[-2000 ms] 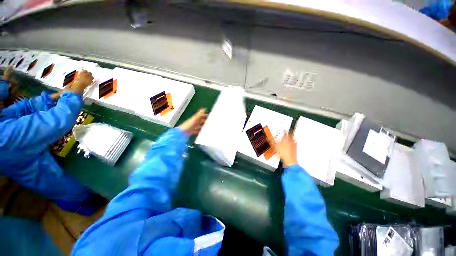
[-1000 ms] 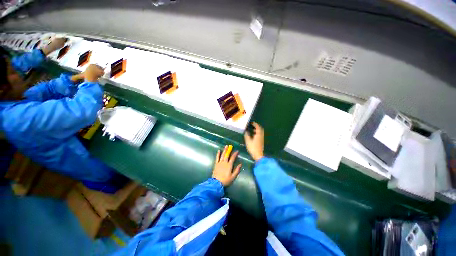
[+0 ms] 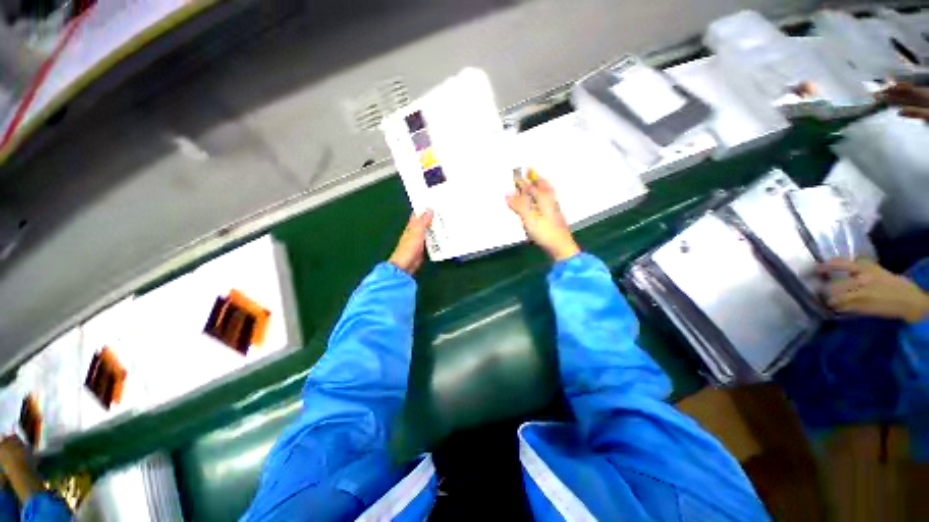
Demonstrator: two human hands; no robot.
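Observation:
A white retail gift box [image 3: 463,173] stands tilted up over the green belt in front of me. Its back faces me, with a column of small purple, yellow and dark squares on its left side. My left hand [image 3: 412,243] grips its lower left edge. My right hand [image 3: 542,212] is at its lower right side, with small yellow tips on the fingers; whether it grips the box is hard to tell. A plain white box [image 3: 583,168] lies just right of it. Several box fronts [image 3: 240,321] with a dark square over orange lie in a row at the left.
A dark grey bagged tablet [image 3: 648,100] lies on boxes at the right. Stacked bagged devices [image 3: 728,296] lie at the lower right, with another person's hand [image 3: 866,290] on them. Thin white packets [image 3: 134,493] and another hand are at the lower left. The grey panel stands behind the belt.
The view has swung to the right. Both my hands have left the end of the box row and are now at a white box, which is raised with its back showing.

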